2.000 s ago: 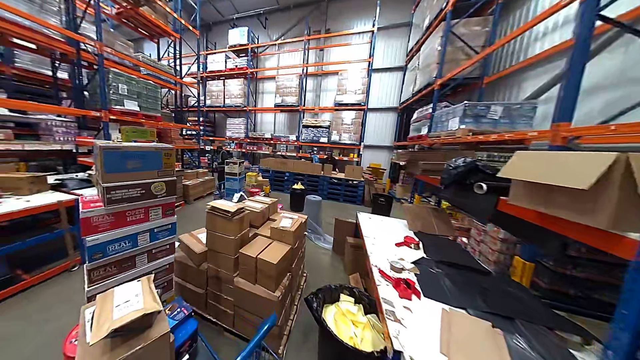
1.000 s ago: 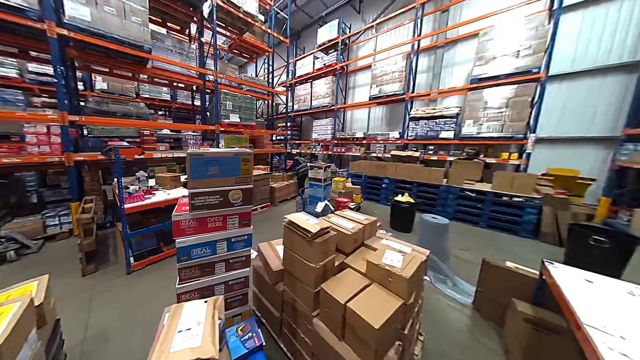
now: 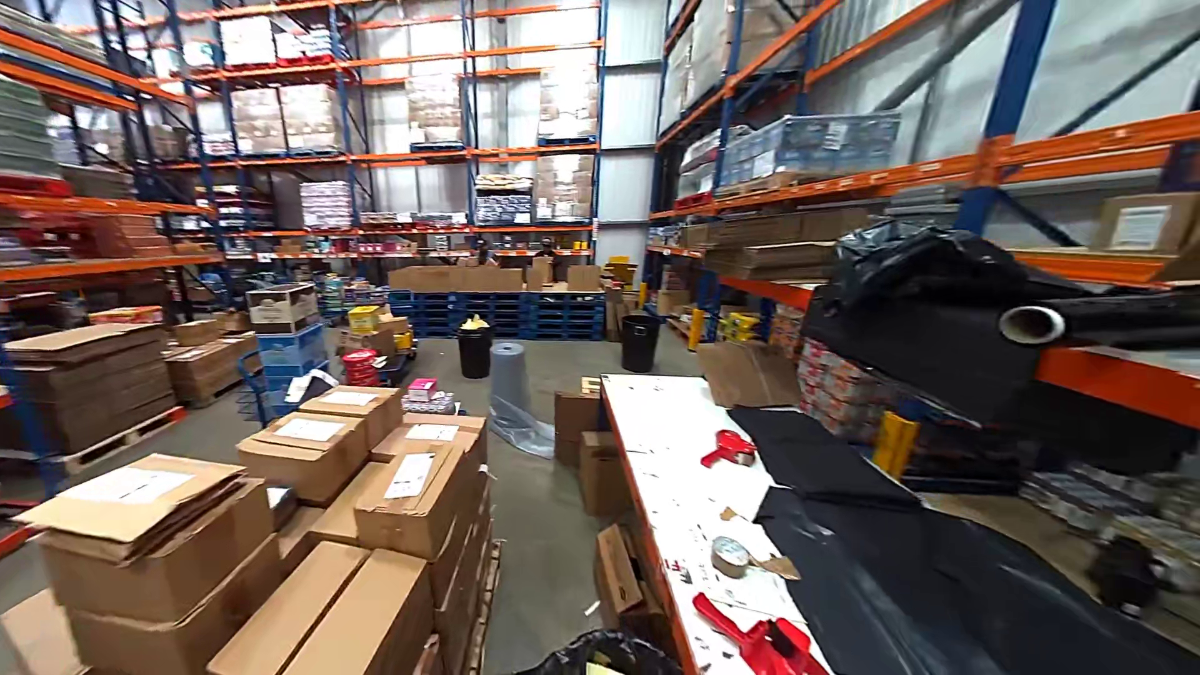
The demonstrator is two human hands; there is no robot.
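Neither of my hands shows in the head view. On the white-topped workbench (image 3: 647, 450) lie a red tape dispenser (image 3: 729, 449), a roll of tape (image 3: 730, 556) and, at the near end, a second red tape dispenser (image 3: 761, 643). Black plastic sheeting (image 3: 872, 562) covers the bench's right side. Left of the bench, stacked cardboard boxes (image 3: 412, 497) stand on a pallet, several with white labels on top. Flattened brown card or envelopes (image 3: 131, 492) rest on the nearest stack.
A bin with a black liner (image 3: 605, 656) sits at the bottom edge. Cardboard boxes (image 3: 605, 469) stand on the floor beside the bench. Further off are a roll of clear wrap (image 3: 507, 375), black bins (image 3: 640, 342), blue pallets (image 3: 497, 314) and tall orange and blue racking (image 3: 469, 155).
The view has swung right and sits closer to the bench and the boxes on the pallet. The bench's tape dispensers, outside the frame one second ago, show again.
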